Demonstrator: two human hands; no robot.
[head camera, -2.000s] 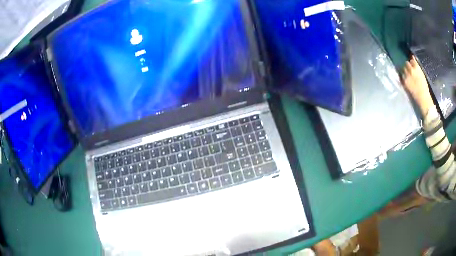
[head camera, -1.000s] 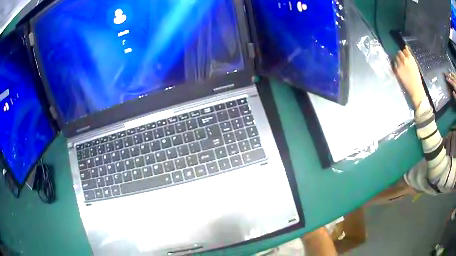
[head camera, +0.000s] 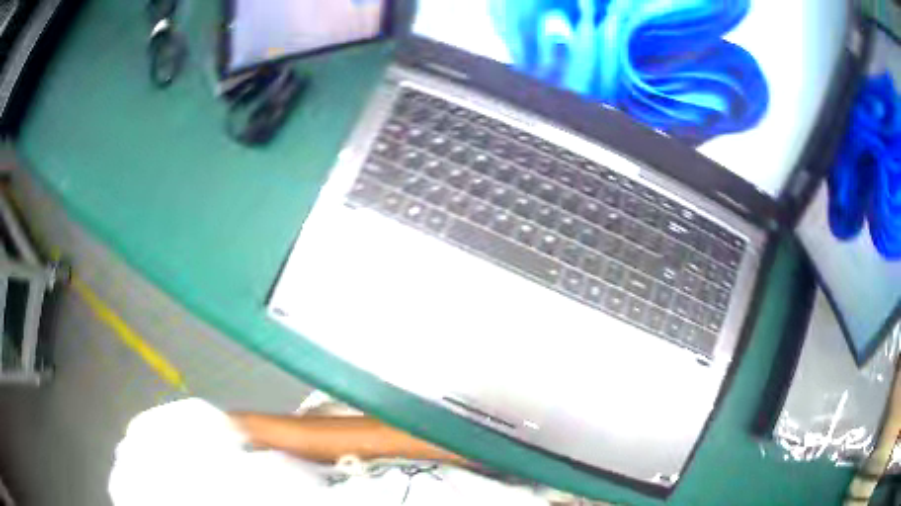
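An open silver-grey laptop lies on the green mat, with its black keyboard facing me. The main display is lit with a blue swirl on a pale background, its top cut off. The right side screen shows the same swirl; the left side screen is pale and cut off. A bare forearm with a white sleeve, seemingly my left arm, crosses the bottom below the mat's edge. My left hand is not visible. My right hand is out of the picture.
A black coiled cable lies below the left side screen, and another cable lies farther left. A filmed closed laptop is at right. A metal frame and a yellow floor line are at left.
The view has swung left and turned, so the laptop appears tilted the other way. The displays changed from a dark blue sign-in picture to a lighter one with swirls. The forearm has come into view.
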